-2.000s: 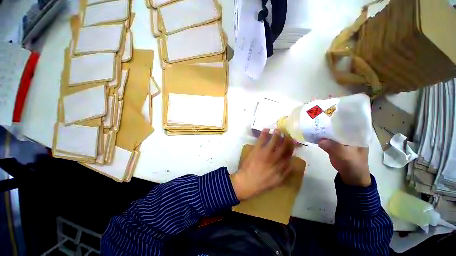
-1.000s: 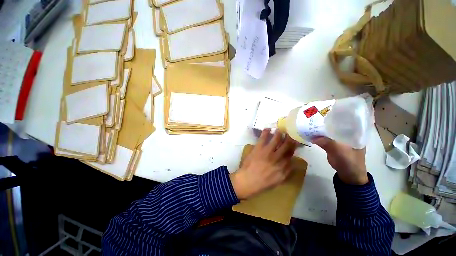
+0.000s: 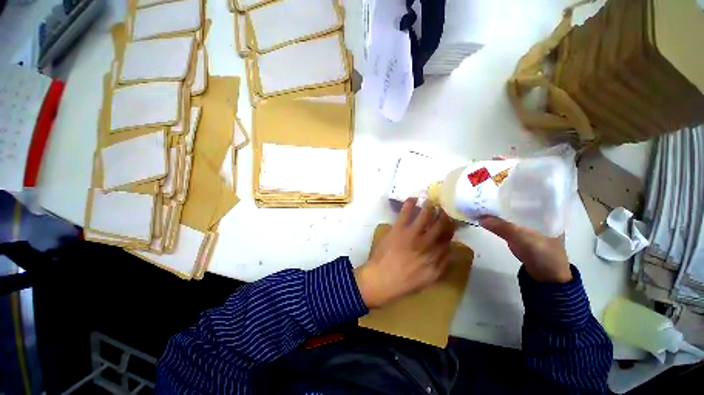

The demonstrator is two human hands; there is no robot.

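My right hand (image 3: pixel 531 245) holds the translucent white glue bottle (image 3: pixel 533 193), which lies tilted sideways with its yellowish nozzle end to the left. The nozzle end is over the right side of the white stiffener stack (image 3: pixel 413 174). The nozzle tip is hidden by my left fingers. My left hand (image 3: pixel 411 254) rests over the tan panel (image 3: pixel 413 315), fingertips at the stack's lower edge near the nozzle. Whether the left fingers grip anything cannot be told. The panel lies flat at the table's front edge.
Panels with white rectangles (image 3: pixel 303 168) overlap in rows at left. A tall brown panel stack (image 3: pixel 617 77) with a tan strip stands at upper right. Grey-white sheets (image 3: pixel 679 208), crumpled paper (image 3: pixel 620 234) and a second bottle (image 3: pixel 634 322) lie at right. A white bundle with black tie (image 3: pixel 388 62) lies beyond.
The glue bottle and my right hand have shifted slightly, with the bottle's base a little lower than before. My left hand stays almost in place.
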